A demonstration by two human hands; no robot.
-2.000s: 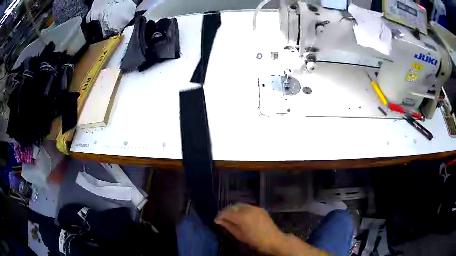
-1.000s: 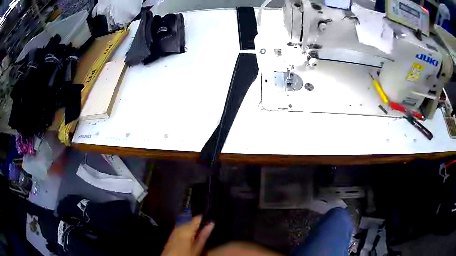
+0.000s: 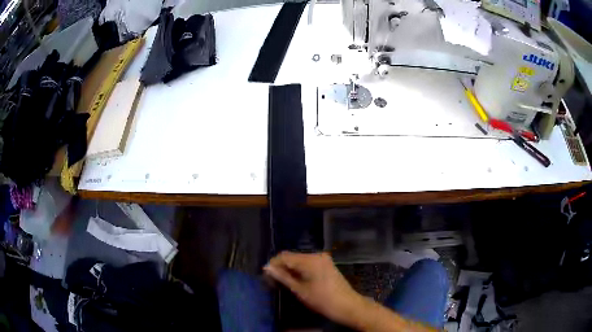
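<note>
A long flat black strip (image 3: 287,142) runs from the middle of the white table over its front edge and down towards my lap. Its lower part is hard to tell from the dark background. My right hand (image 3: 308,279) comes from the lower right and lies over the hanging part, fingers bent together and seeming to pinch it. A second black strip (image 3: 279,42) lies slanted behind the first, with a narrow white gap between them. My left hand is not in view.
A JUKI sewing machine (image 3: 519,81) stands at the right, with a yellow tool (image 3: 476,104) and a red and black tool (image 3: 532,150) by its base. Folded dark pieces (image 3: 178,48), a pale board (image 3: 117,123) and a large black pile (image 3: 39,123) are at the left.
The front strip now lies flat and straight instead of slanting and twisted, and the rear strip slants. The hand seen at the lower left is gone; my right hand is over the strip.
</note>
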